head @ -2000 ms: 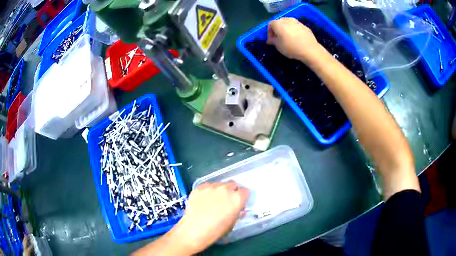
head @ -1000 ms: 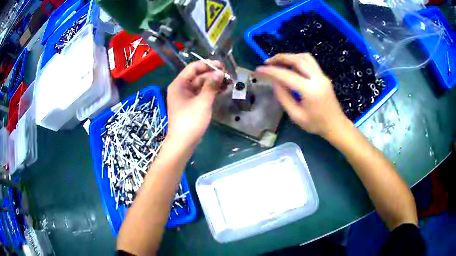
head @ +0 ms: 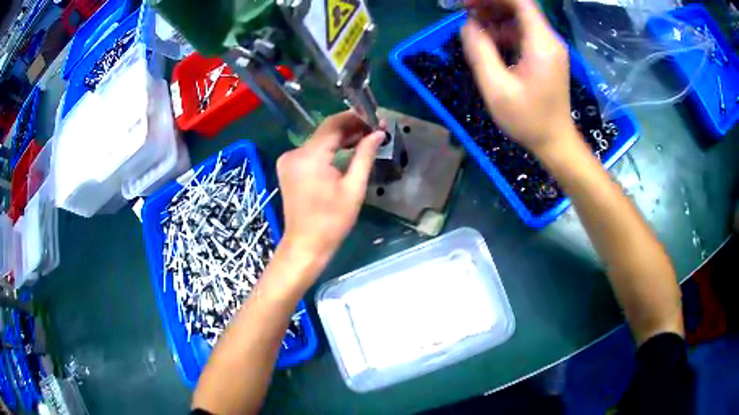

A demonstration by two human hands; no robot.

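My left hand (head: pixel 324 182) is at the press, its thumb and forefinger tips at the top of the small steel fixture block (head: pixel 389 144), just below the press ram (head: pixel 363 101). No pin shows between its fingers; the fingertips hide part of the block. My right hand (head: pixel 523 85) is raised over the blue rings tray (head: pixel 506 194), blurred, fingers apart, with no part visible in it. Black rings (head: pixel 539 182) lie in that tray. A blue tray heaped with silvery-white pins (head: pixel 215 251) is at the left. The clear plastic box (head: pixel 417 308) holds a white layer at front centre.
The green press body (head: pixel 223 28) rises at the top. Its base plate (head: pixel 425 174) lies under the block. A red bin (head: pixel 215 113) with pins and stacked white boxes (head: pixel 105 138) are behind left. A clear bag (head: pixel 616 57) and another blue tray (head: pixel 721 89) are at the right.
My left hand has moved in to the block, and the pin it held a second ago no longer shows. My right hand has moved from beside the block up over the rings tray.
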